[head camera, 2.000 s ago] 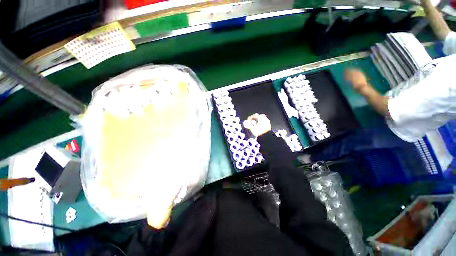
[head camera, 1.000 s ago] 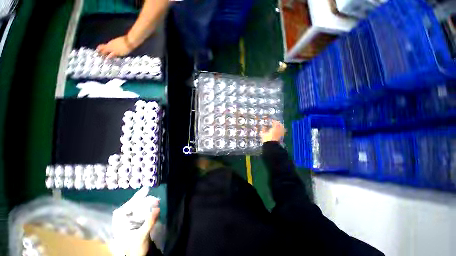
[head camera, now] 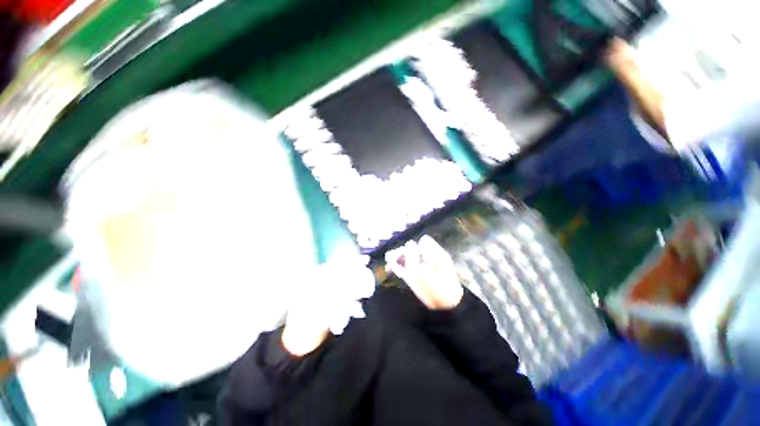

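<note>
The view is blurred and overexposed. My left hand is low at the centre and holds several white sleeves. My right hand is just right of them, fingertips together around something small that I cannot make out. A black tray lies ahead, with white pieces along its left side and near edge. The clear blister tray lies to the right of my right hand.
The bag-lined carton fills the left of the bench. A second black tray with white pieces is at the back right. A co-worker's arm is at the far right. Blue crates are at the lower right.
The view has swung back left from the blister tray to the bench. My right hand has moved from the blister tray to beside the sleeves in my left hand.
</note>
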